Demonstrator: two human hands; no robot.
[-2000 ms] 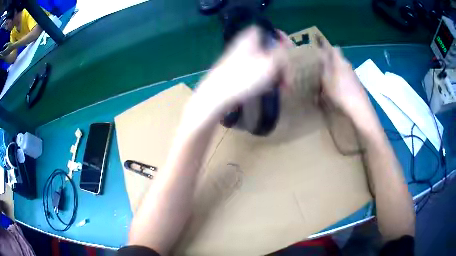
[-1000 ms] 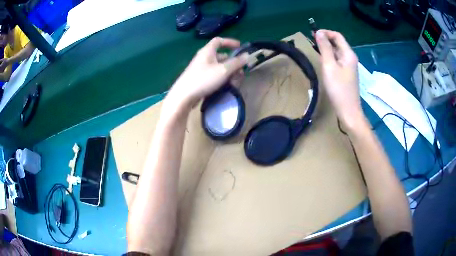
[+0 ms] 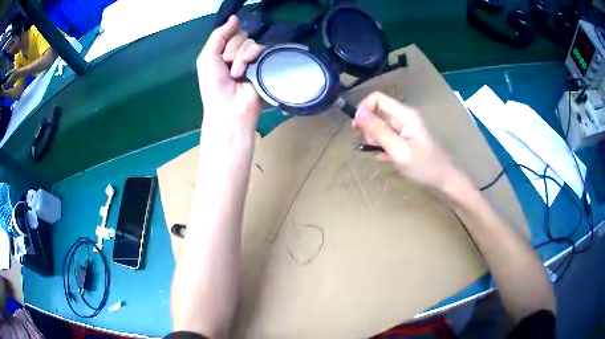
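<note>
My left hand (image 3: 229,66) holds the black headphones (image 3: 296,78) by the headband side, raised over the far edge of the cardboard sheet (image 3: 371,245). One round ear cup shows a pale, shiny face; the other dark cup (image 3: 356,40) is to its right. My right hand (image 3: 391,136) pinches a small black cable plug (image 3: 347,108) with a metal tip, close to the lower rim of the pale cup. I cannot tell whether the tip touches the cup. The black test cable (image 3: 494,180) trails right.
A smartphone (image 3: 134,222) and coiled cable (image 3: 86,277) lie left. Paper sheets (image 3: 531,142), a power supply (image 3: 587,53) and a pale test box (image 3: 582,116) are right. Other headphones (image 3: 494,20) lie on the dark green strip. A person in yellow (image 3: 33,49) is far left.
The headphones have been lifted and turned up and away, toward the green strip. My right hand has brought the plug down and left, close to the pale cup.
</note>
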